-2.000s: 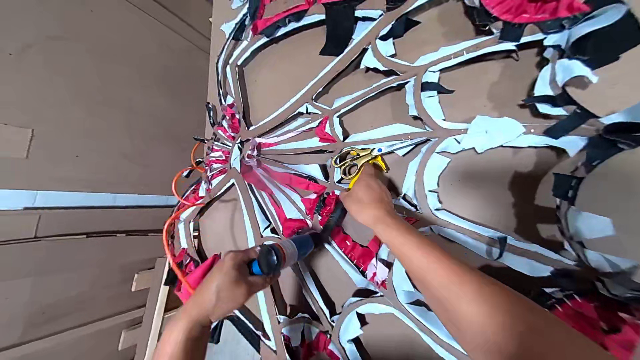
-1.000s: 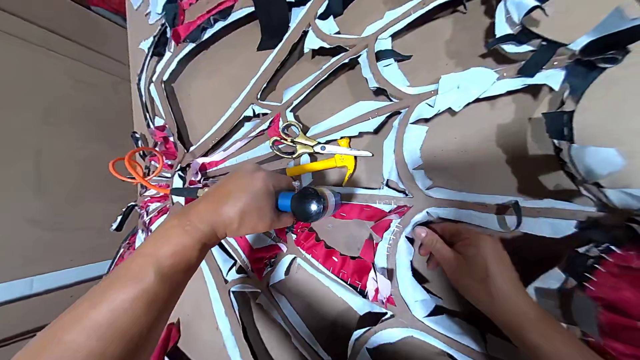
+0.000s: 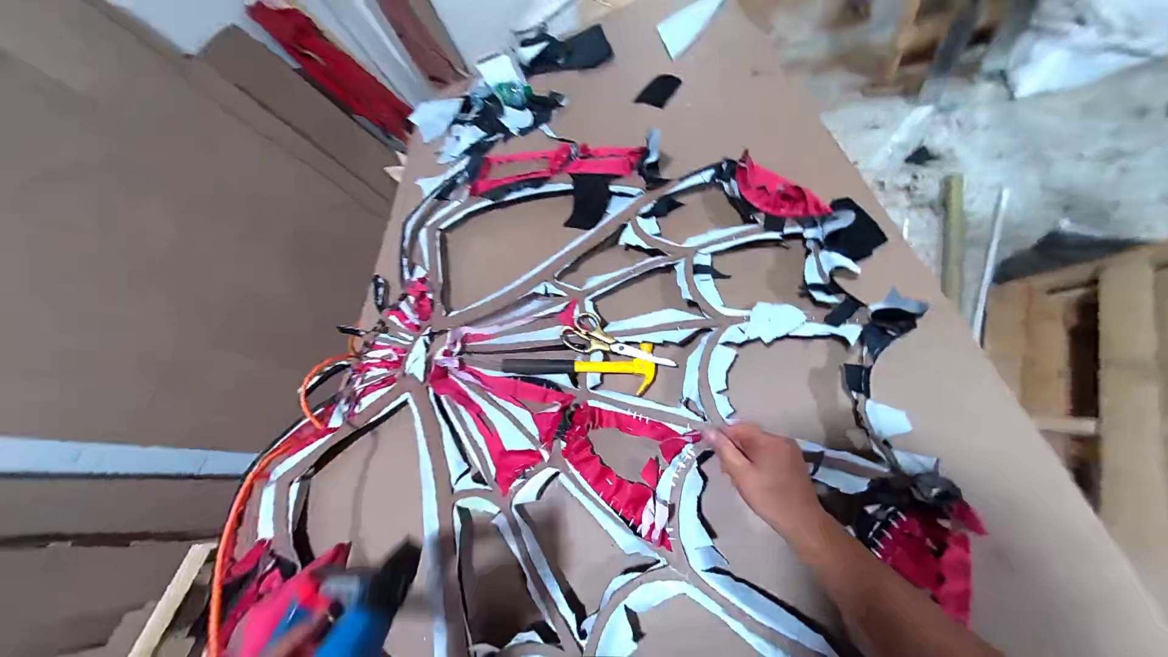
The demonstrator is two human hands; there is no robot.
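Note:
Over a brown board lies a web-like frame (image 3: 570,297) with white, black and red fabric strips stapled to it. My right hand (image 3: 762,470) touches the corner of a red fabric piece (image 3: 610,481) around an oval opening, its fingertips pinched there. At the lower left my left hand (image 3: 306,634), blurred and partly cut off, grips a blue and black power tool (image 3: 365,607) beside loose red fabric. Gold-handled scissors (image 3: 593,338) rest near the middle, against a claw hammer (image 3: 616,367) with a yellow head and black grip.
An orange hose (image 3: 239,511) runs along the left edge. Fabric scraps (image 3: 497,105) are heaped at the board's far end. Brown panels (image 3: 182,237) stand on the left. Beyond the board's right edge are a littered floor (image 3: 1031,164) and timber pieces (image 3: 1131,356).
My left hand has moved with the blue tool from the middle, beside the hammer, to the lower left. My right hand now touches the red fabric's corner. The view has shifted widely.

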